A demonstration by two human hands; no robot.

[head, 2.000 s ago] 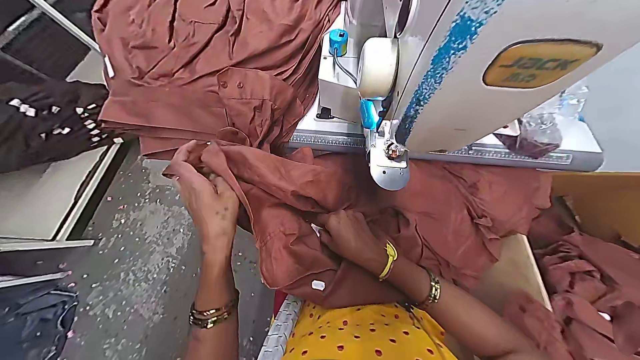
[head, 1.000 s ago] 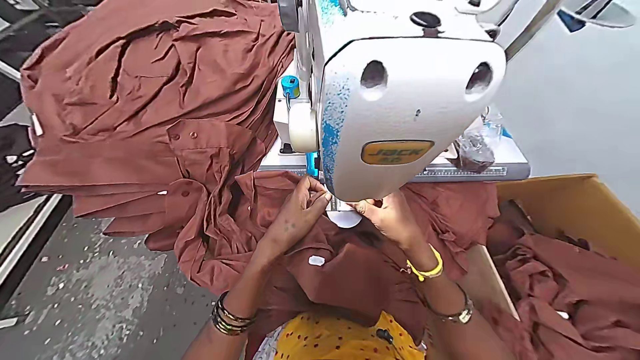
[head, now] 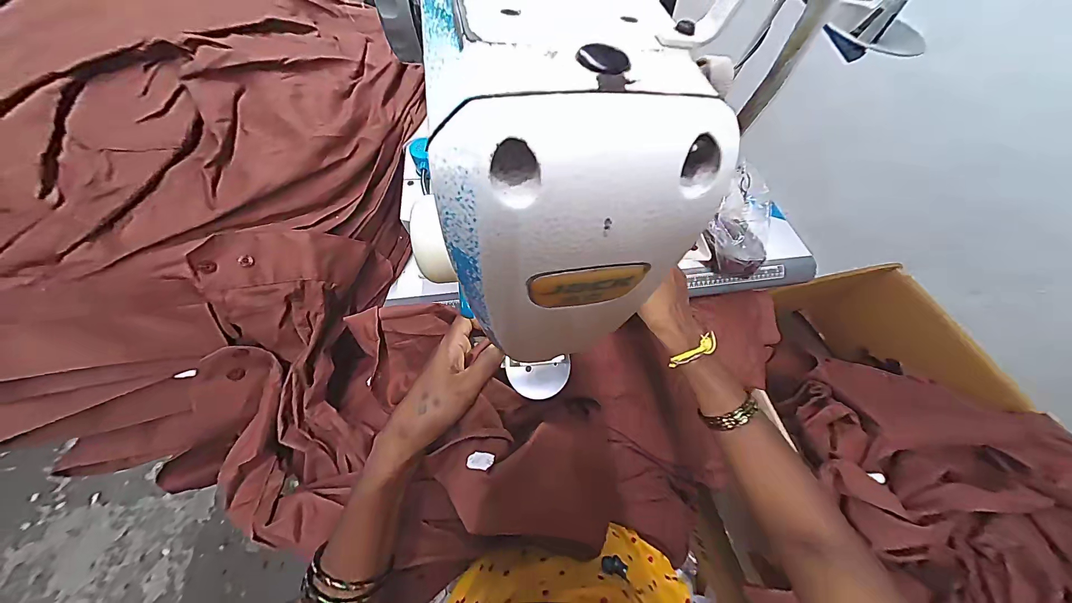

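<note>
A white Jack sewing machine (head: 586,209) fills the upper middle and hides its needle area. My left hand (head: 444,385) is at the left of the machine head, fingertips at the brown garment (head: 553,469) beside the rounded white plate (head: 538,377); whether it grips the cloth is unclear. On the right side, my right hand (head: 670,314) reaches behind the machine head, its fingers hidden. The garment lies under the head and spreads over my lap, with a small white sticker (head: 480,461) on it.
Stacked brown garments (head: 193,167) with buttons lie at the left. A cardboard box (head: 913,327) at the right holds more brown garments (head: 930,444). Behind my right hand, a clear plastic bag (head: 739,239) with dark contents rests on the machine bed. Speckled floor (head: 109,536) shows at lower left.
Two seconds ago both hands were on the garment in front of the machine; a second ago they had moved to its head. Since then my right hand has gone farther behind the head. The view has shifted.
</note>
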